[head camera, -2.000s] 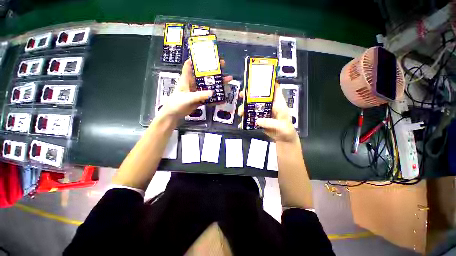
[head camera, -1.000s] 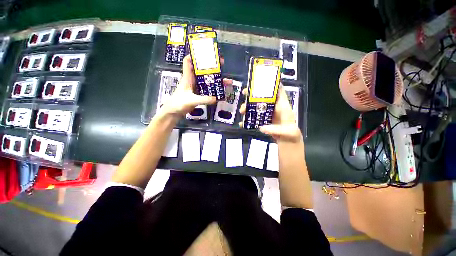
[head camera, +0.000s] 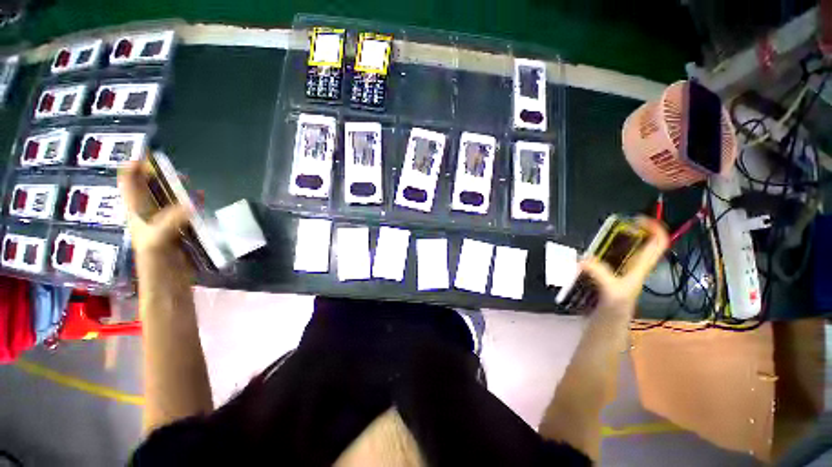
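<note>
My left hand (head camera: 153, 214) holds a phone (head camera: 187, 212) tilted on edge at the left, beside the neighbouring tray. A pale rectangle (head camera: 239, 228) touches or lies just beside that phone's lower end. My right hand (head camera: 629, 269) holds another phone (head camera: 609, 248), tilted and blurred, near the bench's right front; its screen looks dark. The blister tray (head camera: 280, 173) holds two phones with lit screens (head camera: 327, 47) at top left and several white pieces with dark ovals (head camera: 421, 169). Two top-row slots look empty. Small white rectangles (head camera: 432, 264) lie in a row along the near edge.
A neighbouring tray (head camera: 155, 55) of white pieces with red patches is at left. A pink fan (head camera: 657, 141), red-handled pieces (head camera: 680, 228), cables and a power strip (head camera: 741, 264) are at right. A green conveyor belt (head camera: 438, 18) runs behind.
My hands have moved apart from over the tray, left hand to the left and right hand to the right, each with a phone. The held phones' screens no longer show bright white.
</note>
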